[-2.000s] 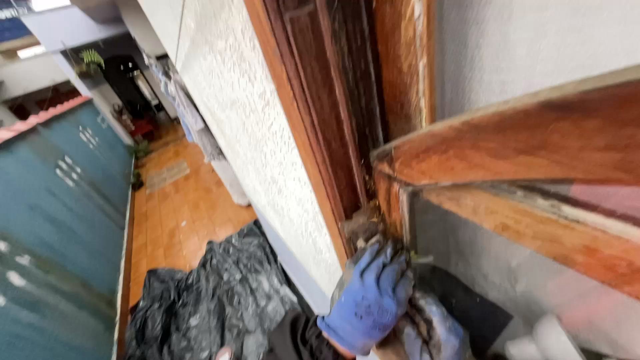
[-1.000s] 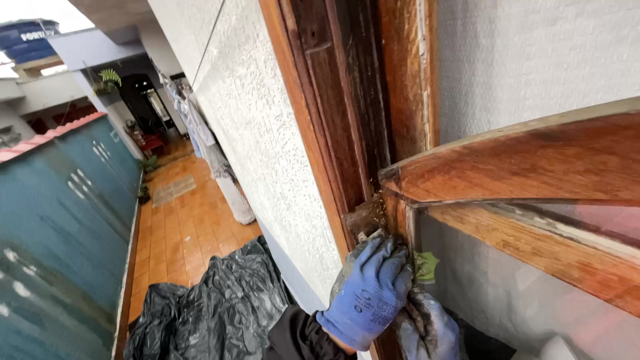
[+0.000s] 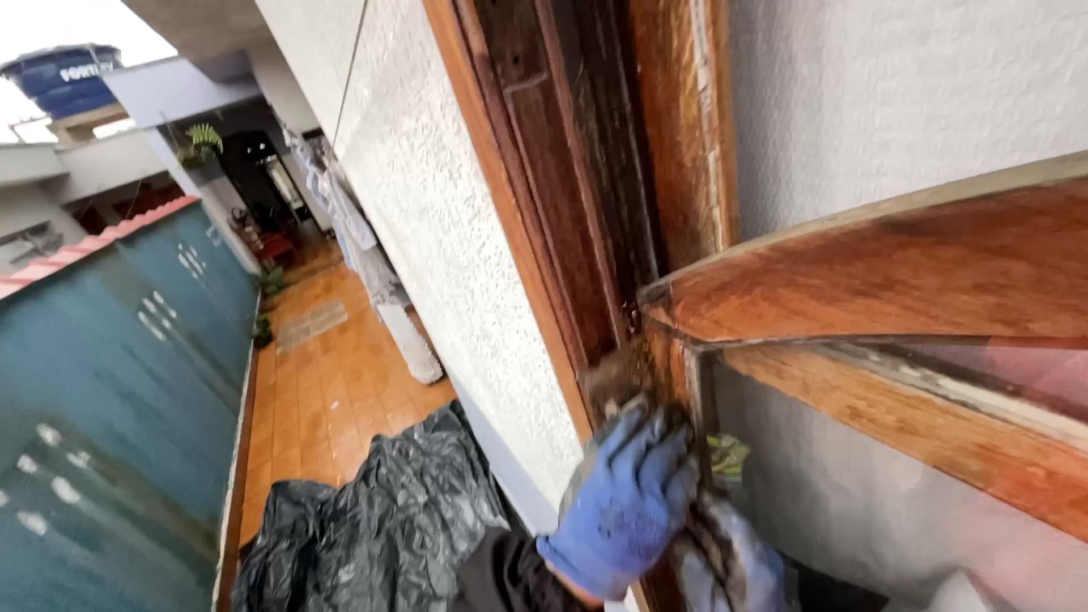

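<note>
My left hand (image 3: 625, 506), in a blue work glove with darkened fingers, is closed around a flat scraper-like tool. Its wide, dirty blade (image 3: 614, 374) lies against the dark wooden door frame (image 3: 561, 195), near the corner of a worn wooden door or window sash (image 3: 680, 331). Small brown flakes show just above the blade. Just below and to the right is my right hand (image 3: 735, 557), in a soiled blue glove. It is close to the left hand and blurred; its grip and the tool's handle are hidden.
Black plastic sheeting (image 3: 391, 501) covers part of the orange tiled floor (image 3: 365, 374). A textured white wall (image 3: 459, 212) borders the frame. A blue-green wall (image 3: 110, 365) runs along the left, and cloths (image 3: 357, 229) hang farther down the passage. A curved wooden rail (image 3: 892, 255) crosses the right side.
Both hands stay close together at the frame, with the left hand on the tool throughout. The view has shifted slightly; more of the passage shows than two seconds ago.
</note>
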